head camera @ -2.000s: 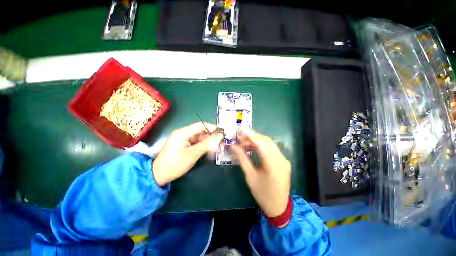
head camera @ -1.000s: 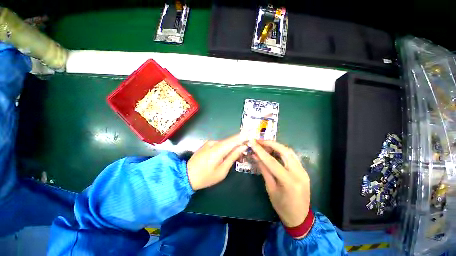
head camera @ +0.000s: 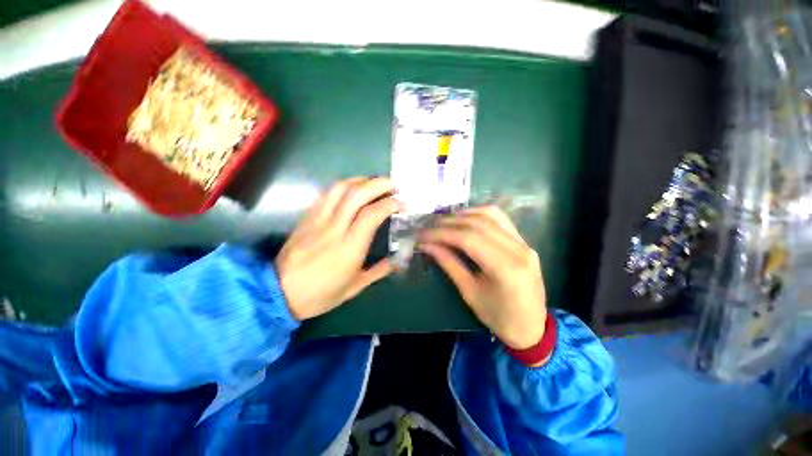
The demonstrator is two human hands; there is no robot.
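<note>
The phone mid-frame [head camera: 434, 147] lies flat on the dark-green bench, silvery-white with an orange-yellow and dark strip in its middle. My left hand [head camera: 343, 245] is at the frame's lower left edge, its fingertips touching that edge. My right hand [head camera: 490, 267] is over the frame's near right end, fingers bent and blurred. The near end is partly hidden by my fingers. Whether a small part is between my right fingertips cannot be told.
A red bin [head camera: 165, 191] of tiny pale pieces stands at the left. A black tray [head camera: 645, 89] at the right holds a heap of small blue and white boards [head camera: 672, 227]. Clear plastic trays [head camera: 757, 258] are at the far right. A white rail [head camera: 356, 22] runs along the back.
My hands have moved apart, the left now at the frame's edge and the right at its near end. The view has shifted closer, and the phone units on the belt are out of it.
</note>
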